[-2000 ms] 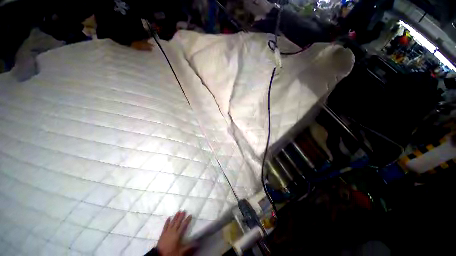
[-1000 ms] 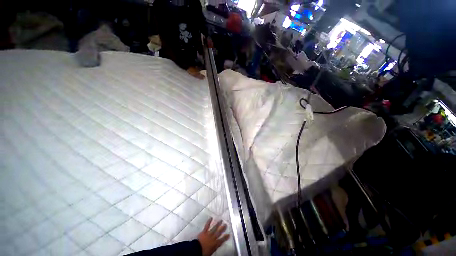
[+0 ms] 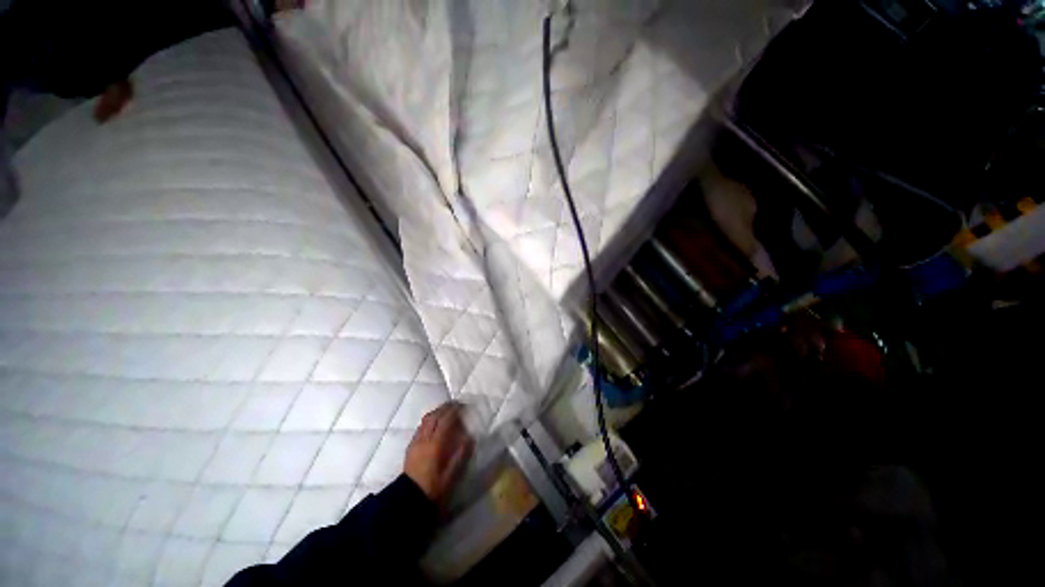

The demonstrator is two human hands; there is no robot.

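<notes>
White quilted fabric covers the table on the left. A second, creased part of white quilted fabric lies on the right, past a long thin rail. A dark line runs along the rail between the two parts. My left hand is bare, in a dark sleeve, at the near end of this line. Its fingers are bent onto the fabric edge and seem to pinch it; the fingertips are blurred. My right hand is not in view.
A dark cord hangs over the right fabric down to a small device with a red light at the rail's near end. Metal rollers and a blue frame stand right. Another person's hand rests at the far left fabric edge.
The rail stood out as a wide bright bar one second ago; now it looks narrower. My left hand has gone from flat with spread fingers to bent at the fabric edge. The view has shifted.
</notes>
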